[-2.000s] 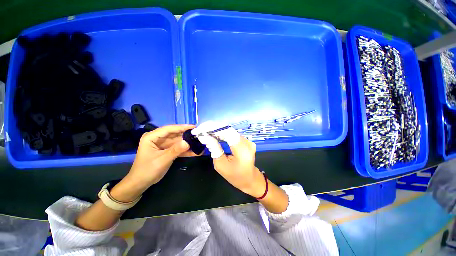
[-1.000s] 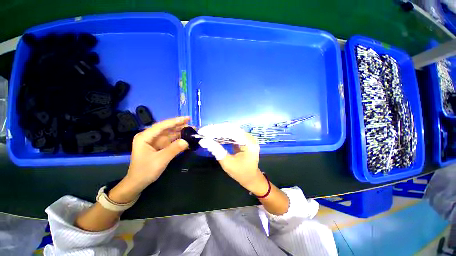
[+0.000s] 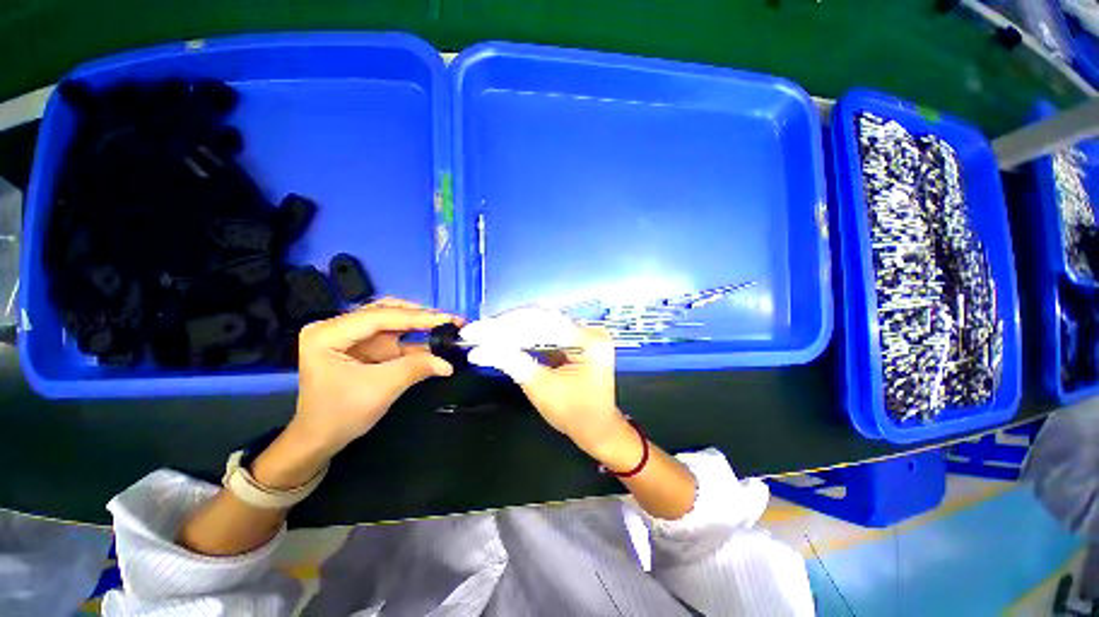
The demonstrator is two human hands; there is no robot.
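Observation:
My bare left hand (image 3: 362,368) holds a small black plastic housing (image 3: 447,342) between thumb and fingers, over the front edge of the trays. My right hand (image 3: 560,368), with white coverings on its fingers, is shut on a thin metal rod (image 3: 548,350). The rod lies across the fingers and points at the housing. The fingertips of both hands meet at the housing, so whether the rod sits in it cannot be told. Loose rods (image 3: 657,316) lie in the middle blue tray (image 3: 639,60), one upright at its left side (image 3: 482,259).
The left blue tray (image 3: 325,48) holds heaped black housings (image 3: 157,229). A narrower tray (image 3: 850,289) at right is packed with rods (image 3: 928,265). Tiny loose parts (image 3: 447,410) lie on the dark bench edge (image 3: 398,464). A green belt (image 3: 675,24) runs behind. Another person's sleeve (image 3: 1067,434) shows at far right.
The black housing has turned between my fingers and moved slightly left. My left hand has shifted slightly left. The view has tilted a little, and dark items show on the belt at the upper right.

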